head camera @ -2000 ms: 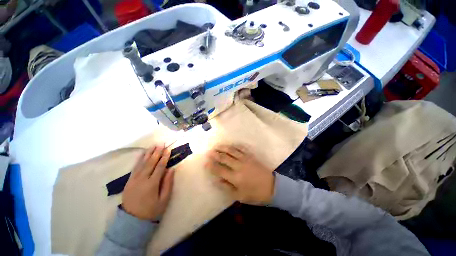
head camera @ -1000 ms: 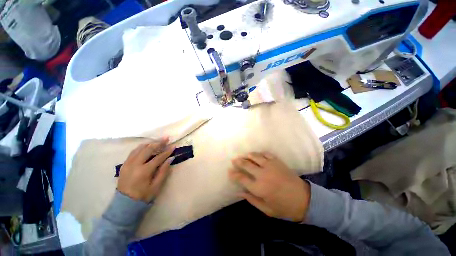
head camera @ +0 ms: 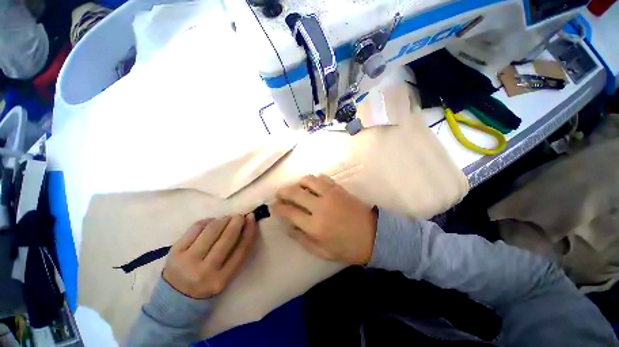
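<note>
A beige garment panel (head camera: pixel 156 217) lies flat on the white machine table, its upper part beside the needle area. A narrow black strip (head camera: pixel 146 259) lies on it, its middle covered by my left hand (head camera: pixel 210 254). My left fingers are pinched together on the strip near its right end. My right hand (head camera: pixel 329 218) rests on the panel, its fingertips close to the strip's right end; whether they touch it cannot be told. The sewing machine's presser foot area (head camera: pixel 315 123) is brightly lit above the panel.
Yellow-handled scissors (head camera: pixel 475 135) lie right of the needle, partly under black cloth (head camera: pixel 451 81). A cardboard piece (head camera: pixel 533 78) with a small metal tool lies farther right. A beige bundle (head camera: pixel 556 196) hangs at the right. A blue edge (head camera: pixel 62 230) runs along the table's left side.
The view has shifted nearer the needle. My right hand has moved left towards the strip. The strip now looks narrower, with my left fingers closed on it. The scissors' handles have come into view since the earliest frame.
</note>
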